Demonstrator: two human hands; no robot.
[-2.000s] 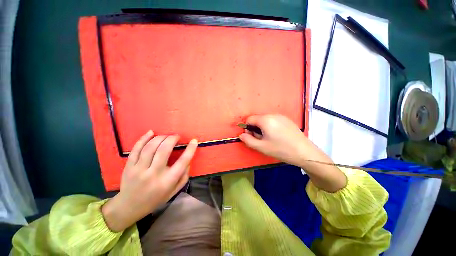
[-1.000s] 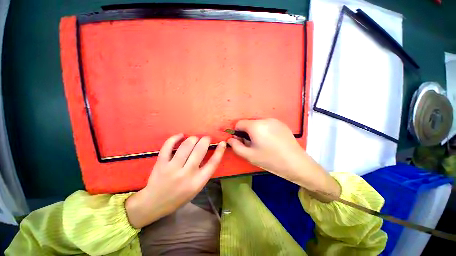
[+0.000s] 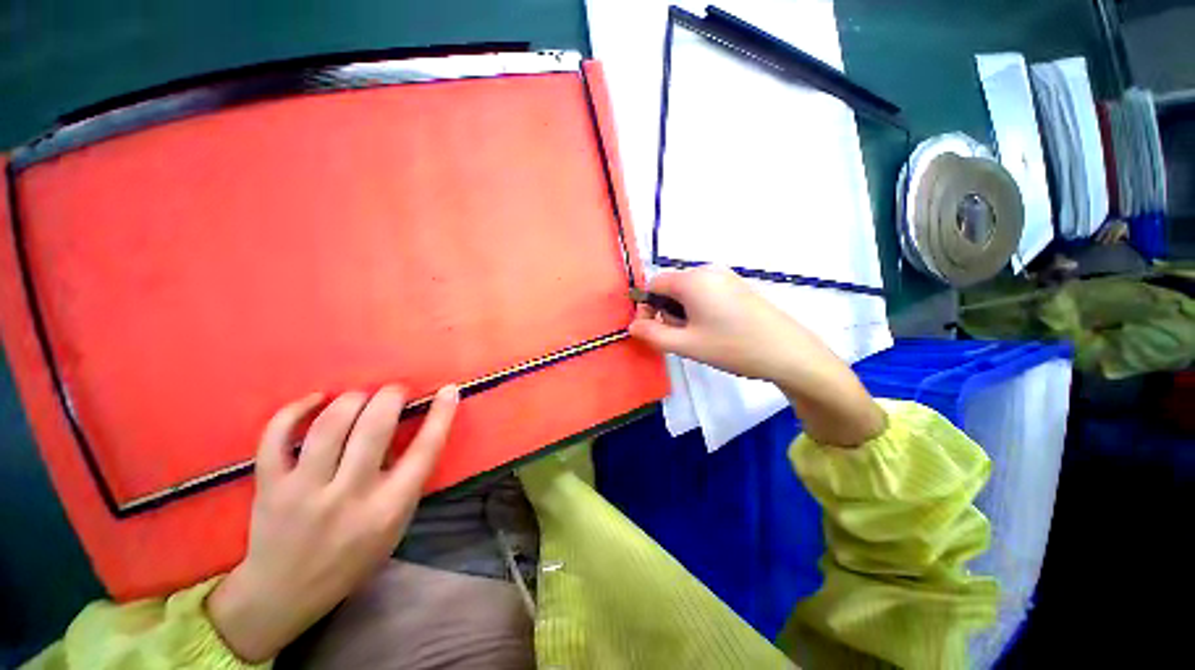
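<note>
A thin black frame (image 3: 616, 183) lies on the red board (image 3: 328, 249), its thicker side at the far edge. A pale narrow tape line (image 3: 550, 361) runs along the frame's near side. My left hand (image 3: 343, 478) lies with fingers spread, fingertips on the near side left of its middle. My right hand (image 3: 718, 325) pinches a short dark tool (image 3: 663, 305) at the near right corner of the frame. Its fingers hide most of the tool, and whether they also hold tape I cannot tell.
White sheets (image 3: 773, 170) with another black frame (image 3: 659, 144) lie right of the board. Beyond are a tape roll (image 3: 972, 220) and white strip stacks (image 3: 1068, 144). A blue crate (image 3: 917, 373) stands below the bench edge. Another person's yellow-green sleeve (image 3: 1114, 323) shows at far right.
The view has swung right, so the board sits further left and tilted. My right hand has moved along the near side to the right corner. My hands are now further apart.
</note>
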